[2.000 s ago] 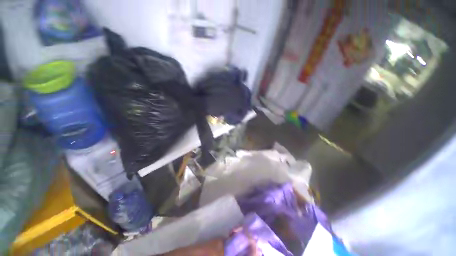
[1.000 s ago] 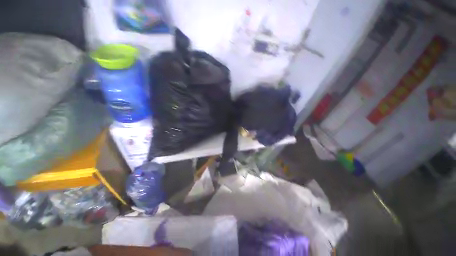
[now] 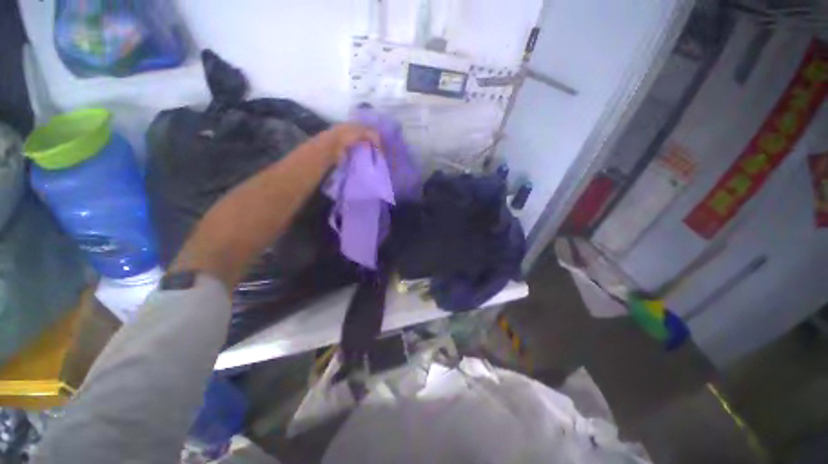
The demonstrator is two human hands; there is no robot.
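Observation:
My left hand [image 3: 352, 141] reaches out from the lower left, in a light grey sleeve with a dark band at the wrist. It is shut on a bunch of purple fabric pieces [image 3: 365, 213], which hang below the fingers in front of the wall, between two black bags. A large black plastic bag [image 3: 263, 204] stands on a white shelf [image 3: 272, 339], partly behind my forearm. A smaller dark bag [image 3: 472, 240] is to the right of the fabric. My right hand is out of the picture.
A blue container with a green rim [image 3: 95, 208] stands at left, above a yellow-edged box [image 3: 36, 385]. A large whitish sack or sheet [image 3: 481, 421] lies below the shelf. A door [image 3: 595, 109] and red banner [image 3: 763, 149] are at right.
My left arm now extends up and forward with purple fabric in the hand. The purple fabric seen low in front before is out of view there. The camera view has shifted.

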